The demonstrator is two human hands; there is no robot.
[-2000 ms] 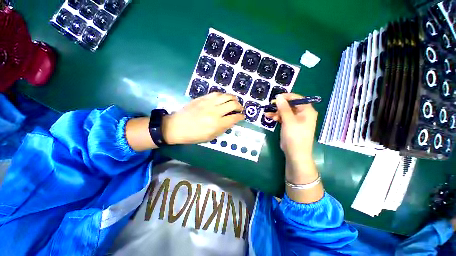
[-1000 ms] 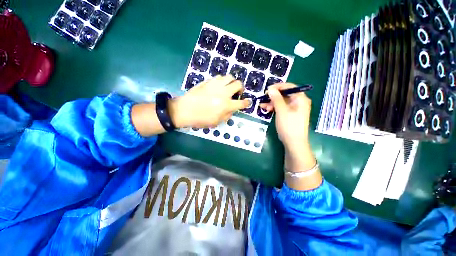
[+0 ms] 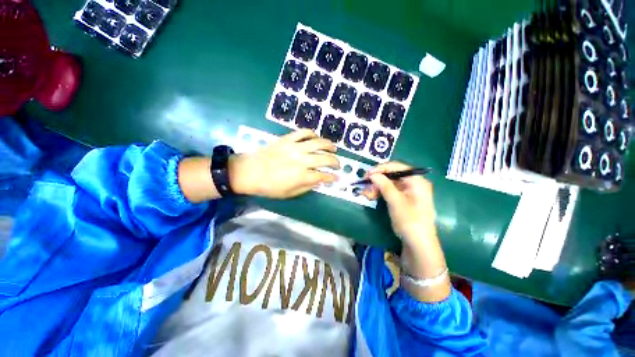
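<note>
A tray of small black parts (image 3: 343, 97) lies on the green table; two parts in its near row at the right carry white rings. Nearer my body lies a white label sheet (image 3: 252, 137) with rows of round dots. My left hand (image 3: 285, 166) rests over the sheet's middle, with its fingertips on it. Whether it grips the sheet is hard to tell. My right hand (image 3: 406, 199) holds the black tweezers (image 3: 407, 172), with their tip at the right end of the sheet.
A tall stack of filled trays (image 3: 550, 104) stands at the right, with spare white sheets (image 3: 527, 233) beside it. A paper scrap (image 3: 432, 65) lies above the tray. Another tray (image 3: 125, 24) is at the far left, near a red object (image 3: 59, 80). Blue sleeves show at both edges.
Both hands have moved from the tray's near row down to the label sheet. A second white-ringed part now shows beside the one seen earlier.
</note>
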